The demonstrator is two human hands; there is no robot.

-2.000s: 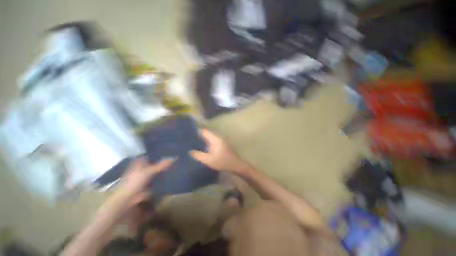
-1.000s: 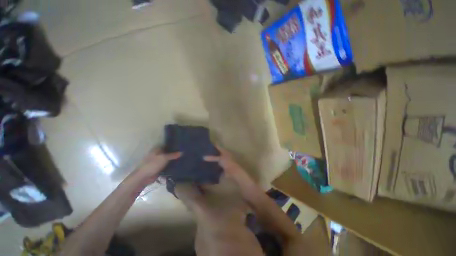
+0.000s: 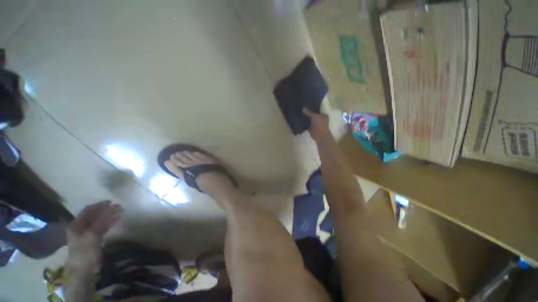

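Note:
A dark navy folded panel stack [image 3: 299,94] lies at or just above the floor beside the shelf, upper right of centre. My right hand [image 3: 317,122] is at its lower edge, with fingers on it; the thumb side is partly hidden, and whether the stack rests on the floor is unclear. My left hand [image 3: 97,224] is at the lower left, off the stack, with fingers slightly bent and nothing in it.
Tan cartons [image 3: 422,82] stand on a wooden shelf [image 3: 436,197] at the right, with a teal packet [image 3: 377,138]. Dark pieces [image 3: 309,213] lie below my right forearm. Dark bundles [image 3: 35,194] are at the left edge. My sandalled foot [image 3: 197,168] is on the tiled floor.
The dark stack has moved from between both hands to the right, beside the shelf, with my right hand. My left hand has let go and moved to the lower left. The view has shifted.

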